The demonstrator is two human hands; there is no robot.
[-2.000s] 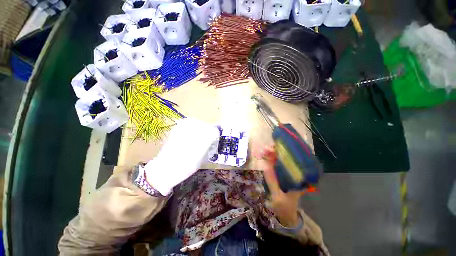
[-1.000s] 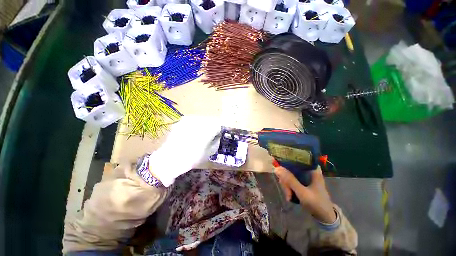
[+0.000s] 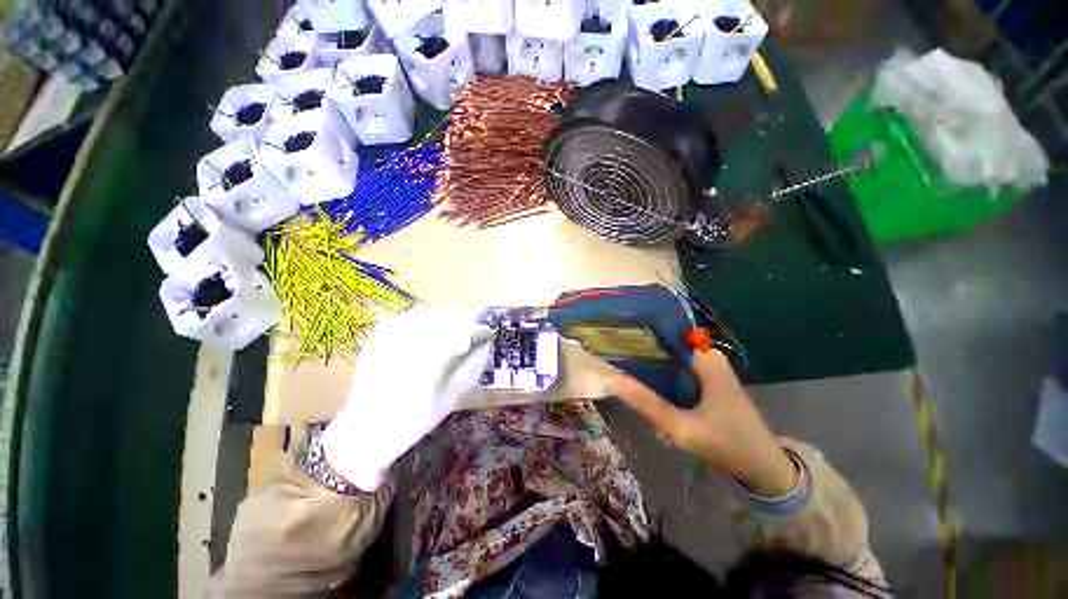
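Note:
A white housing point(image 3: 541, 367) with a dark centre lies at the near edge of the tan board. My left hand point(image 3: 404, 380), in a white glove, holds it by its left side. My bare right hand point(image 3: 703, 415) grips the blue-black soldering gun point(image 3: 627, 331), which has an orange-red rear end. The gun points left, its nose at the housing's upper part; the exact contact point is too small to tell. Loose yellow wires point(image 3: 322, 287), blue wires point(image 3: 396, 190) and brown wires point(image 3: 498, 152) lie beyond the hands.
Stacked white housings point(image 3: 310, 152) line the far and left edges. A black round fan with a wire grille point(image 3: 617, 185) stands right of the brown wires, with a metal spiral point(image 3: 826, 173) beyond it. A green bag point(image 3: 908, 176) is off the bench at right. A conveyor runs at left.
The gun first swung from upright to lying leftward at the housing. Since then its nose has stayed there, with the gun tilted slightly differently. The whole view has shifted a little.

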